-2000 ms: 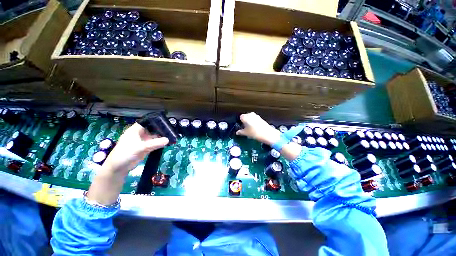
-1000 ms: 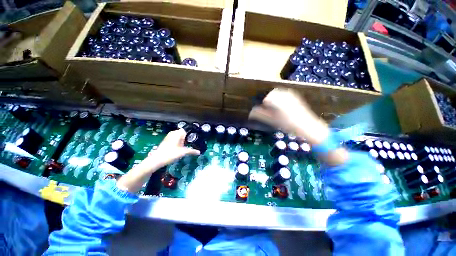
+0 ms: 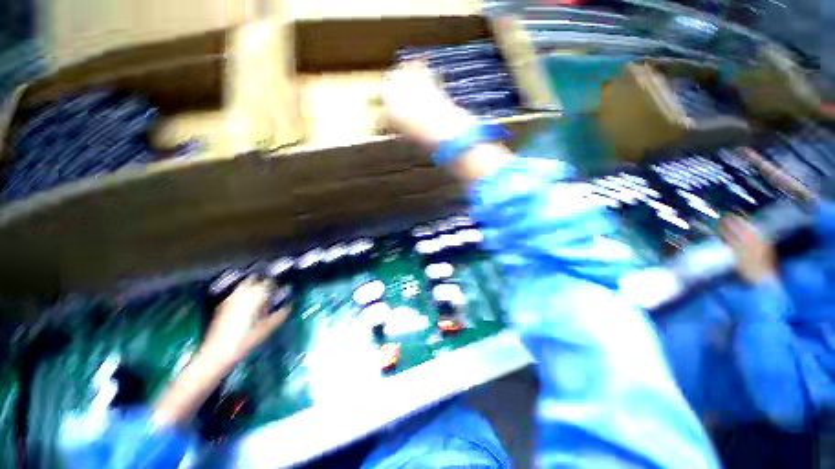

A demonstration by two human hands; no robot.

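The frame is strongly blurred. My left hand (image 3: 243, 321) is low over the green circuit board (image 3: 302, 366), at the left end of the back row of capacitors (image 3: 334, 252). A dark shape, likely a capacitor, shows at its fingertips, but I cannot tell whether it is gripped. My right hand (image 3: 417, 99) is inside the right open carton, at the left side of the dark loose capacitors (image 3: 467, 78). Its fingers are too blurred to tell whether they hold any. A blue band is on my right wrist.
The left carton (image 3: 197, 73) also holds dark capacitors. A smaller carton (image 3: 641, 114) stands at the right back. The pale metal rail (image 3: 384, 398) runs along the front. Another person's hand (image 3: 749, 247) and blue sleeve are at the right, near the boards.
The view has swung right and tilted. My right hand has moved up from in front of the cartons into the right carton. My left hand remains by the back capacitor row.
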